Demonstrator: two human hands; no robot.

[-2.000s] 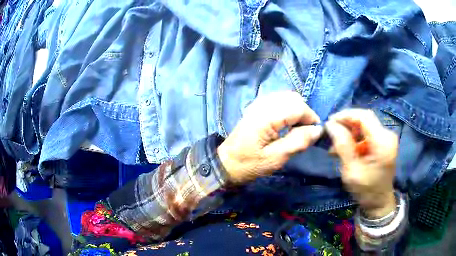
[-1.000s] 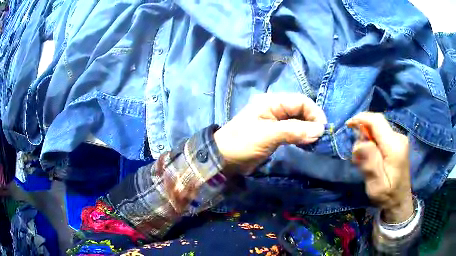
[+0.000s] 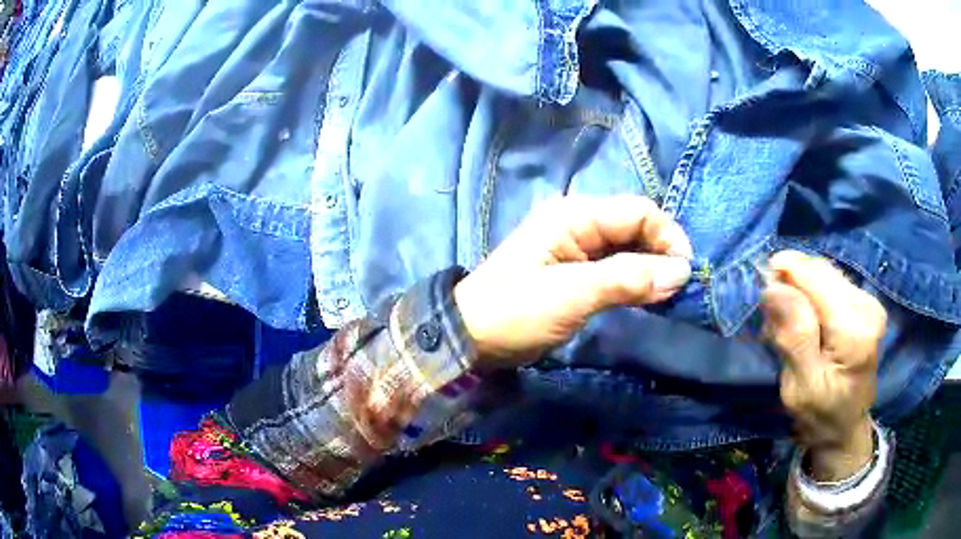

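Observation:
A mid-blue denim shirt (image 3: 590, 158) fills the area in front of me. My left hand (image 3: 585, 274) pinches a stitched edge of it between thumb and forefinger, at a corner with a yellowish spot. A small pointed stitched piece (image 3: 738, 290) of the denim sticks out between my hands. My right hand (image 3: 827, 342) is just right of that piece, its fingers curled closed. A small pale tip shows at its fingertips. The orange-handled thread snips seen in it earlier are now hidden by the fingers.
More denim garments (image 3: 63, 137) lie overlapped at the left. A blue bin (image 3: 169, 421) is below the table edge at lower left, with denim scraps (image 3: 53, 490) farther left. A dark green mesh crate (image 3: 919, 453) is at lower right. My floral apron (image 3: 443, 511) is at the near edge.
My right hand has moved right, away from my left fingertips, and its orange handle has gone out of sight. The pointed denim piece has come into view between the hands. My left hand still pinches.

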